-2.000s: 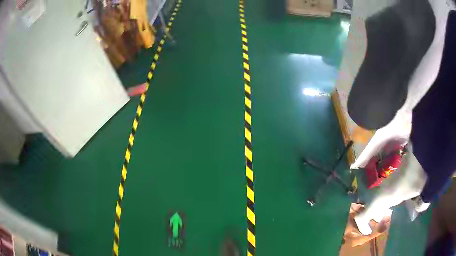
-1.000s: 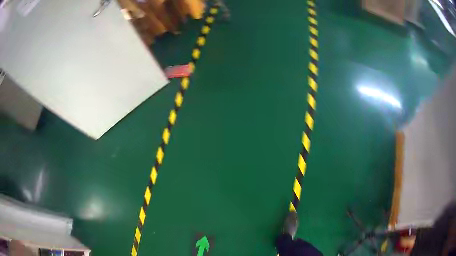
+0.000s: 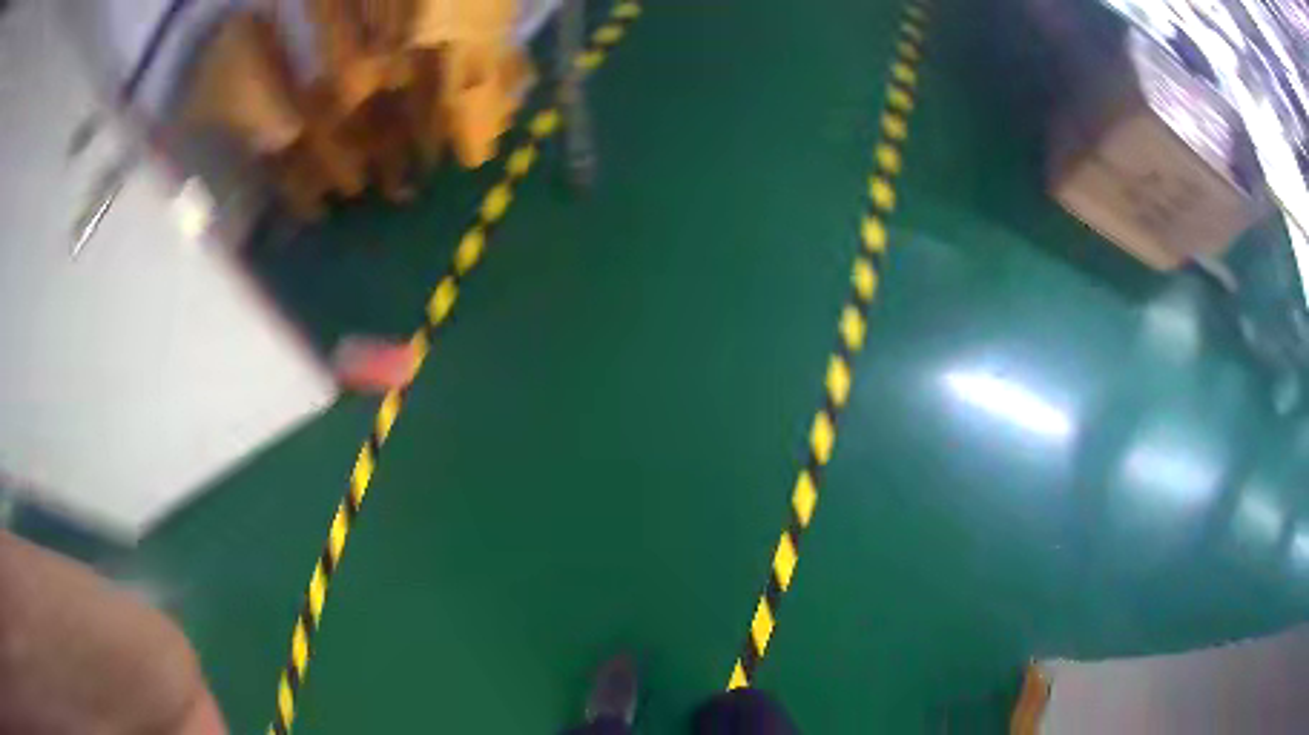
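A blurred bare part of my left hand or arm [image 3: 101,653] is cut off by the lower left edge; its fingers cannot be made out, nor whether it holds anything. My right hand is out of the picture. A pale table [image 3: 158,373] stands at the left, with a thin, blurred metallic object [image 3: 98,216] on it. The green floor [image 3: 617,388] lies ahead between two yellow-black tape lines. The tip of my shoe [image 3: 613,689] shows at the bottom.
Brown card patterns [image 3: 388,101] hang at the upper left. A red item [image 3: 373,363] is by the table corner and left tape line. A brown carton [image 3: 1156,187] stands at the upper right, near shiny wrapping [image 3: 1242,72]. A pale table [image 3: 1192,696] shows at the lower right.
The view has moved forward along the lane. The person and red item at the right have left view. A bare hand or arm has come in at the lower left.
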